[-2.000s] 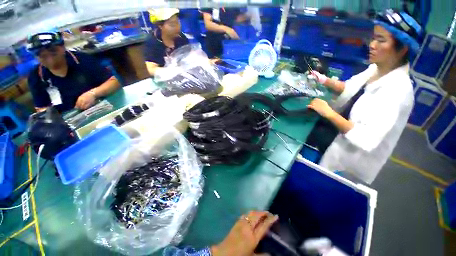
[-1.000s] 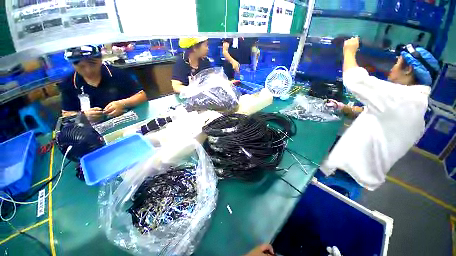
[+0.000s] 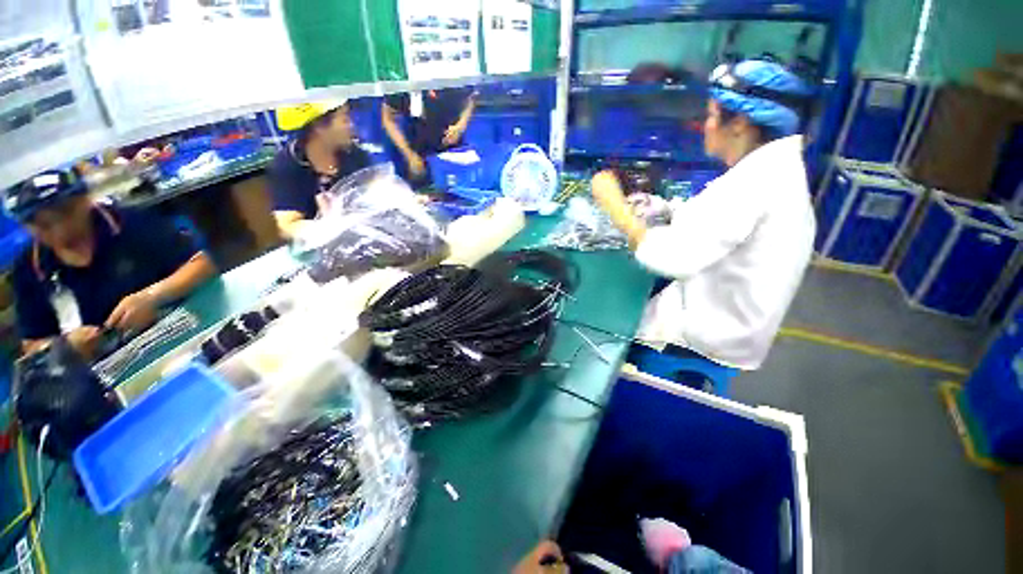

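The deep blue crate (image 3: 718,448) with a white rim stands beside the bench at the lower right. My right hand (image 3: 664,540), in a white-pinkish glove with a blue sleeve behind it, is inside the crate; its fingers are too dark and blurred to read. My left hand (image 3: 541,557), bare, is mostly cut off by the bottom edge, close to something dark. A heap of black cable coils (image 3: 460,336) lies on the green bench. An open clear bag (image 3: 393,460) holds mixed black and silver small parts (image 3: 297,493).
A light-blue tray (image 3: 151,437) lies behind the bag. Cream trays (image 3: 280,348) and a second filled bag (image 3: 376,235) lie across the bench. A fan (image 3: 528,177) stands at the back. A person in white (image 3: 729,247) sits beyond the crate; others are across the bench.
The view has swung right. My gloved hand shows more, inside the crate; my left hand has dropped mostly out of view. The person in white has lowered the raised arm.
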